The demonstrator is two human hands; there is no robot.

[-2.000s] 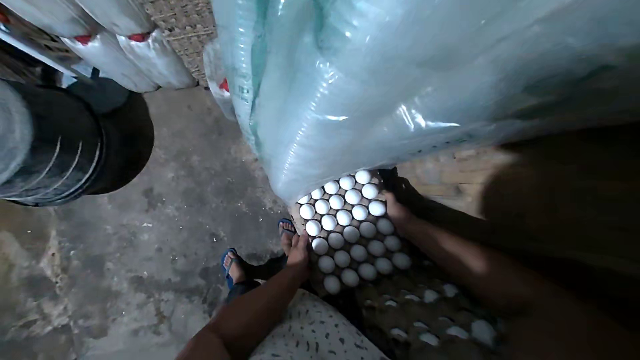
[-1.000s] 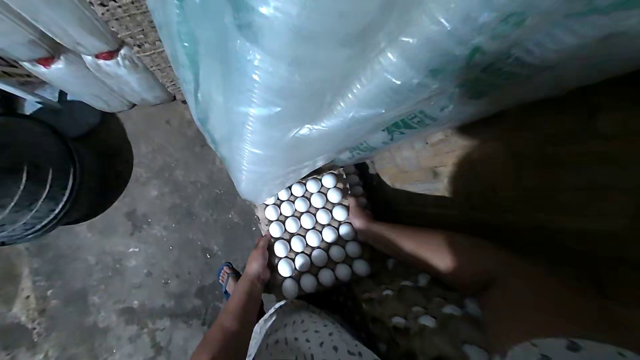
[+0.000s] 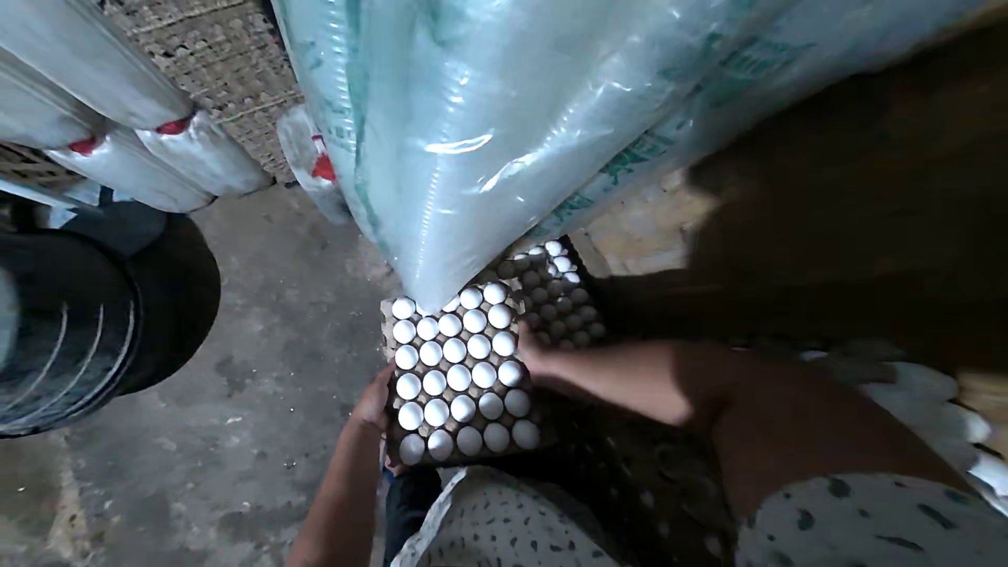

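A tray of white eggs point(image 3: 458, 378), made of molded pulp, is held in front of my body, with rows of eggs facing up. My left hand point(image 3: 376, 405) grips its left edge, and my right hand point(image 3: 537, 350) grips its right edge, the fingers partly hidden by the tray. The tip of a large clear plastic bag point(image 3: 488, 142) with green print hangs over the tray's far edge and hides part of the far row. Beyond my right hand, another tray of eggs point(image 3: 559, 303) lies in shadow.
Black drums or buckets point(image 3: 71, 331) stand at the left on the concrete floor point(image 3: 260, 346). White filled sacks with red ties point(image 3: 157, 150) lie at the upper left beside a woven surface point(image 3: 216, 63). More pale objects point(image 3: 929, 394), too dim to name, are at the right.
Both hands have drawn the egg tray away from the shadowed area on the right, toward the left. Another tray of eggs now shows behind my right hand. The view has shifted somewhat.
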